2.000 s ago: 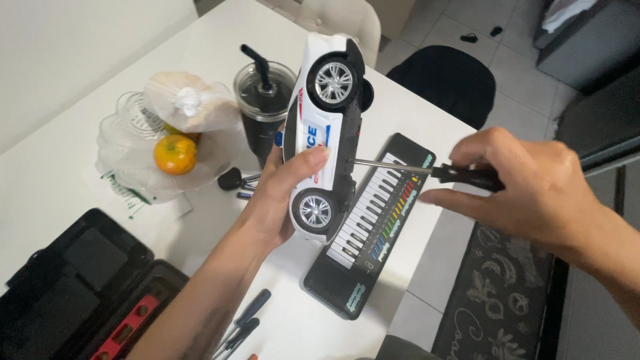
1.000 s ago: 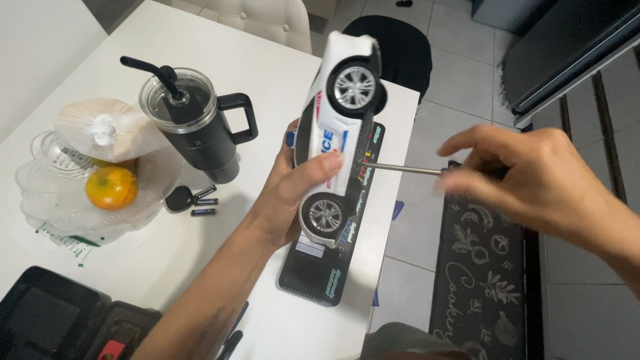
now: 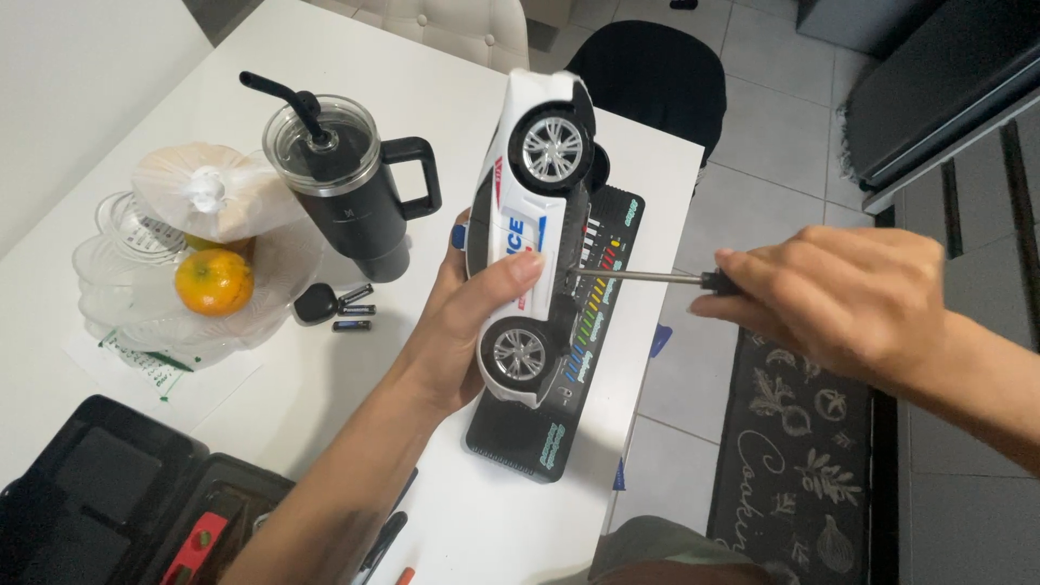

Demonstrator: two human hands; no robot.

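My left hand (image 3: pixel 455 325) grips a white toy police car (image 3: pixel 528 236), held on end with its wheels facing right and the thumb on its side. From the right, my right hand (image 3: pixel 837 301) holds a screwdriver (image 3: pixel 642 276) by its dark handle, mostly hidden in the fingers. The metal shaft points left, and its tip meets the car's dark underside between the wheels; the exact contact spot is hard to see. Beneath the car, a black toy keyboard (image 3: pixel 520 455) lies on the white table (image 3: pixel 455 520).
A black tumbler (image 3: pixel 349 195) with a straw stands left of the car. Several small batteries (image 3: pixel 353 309) lie near it, beside a plastic bag (image 3: pixel 114 276) with an orange fruit (image 3: pixel 214 282). An open black case (image 3: pixel 106 479) is at the lower left. A black chair (image 3: pixel 658 81) stands beyond the table.
My right hand has closed around the screwdriver handle, where its fingers were spread a second ago. The car remains in my left hand. The view has shifted.
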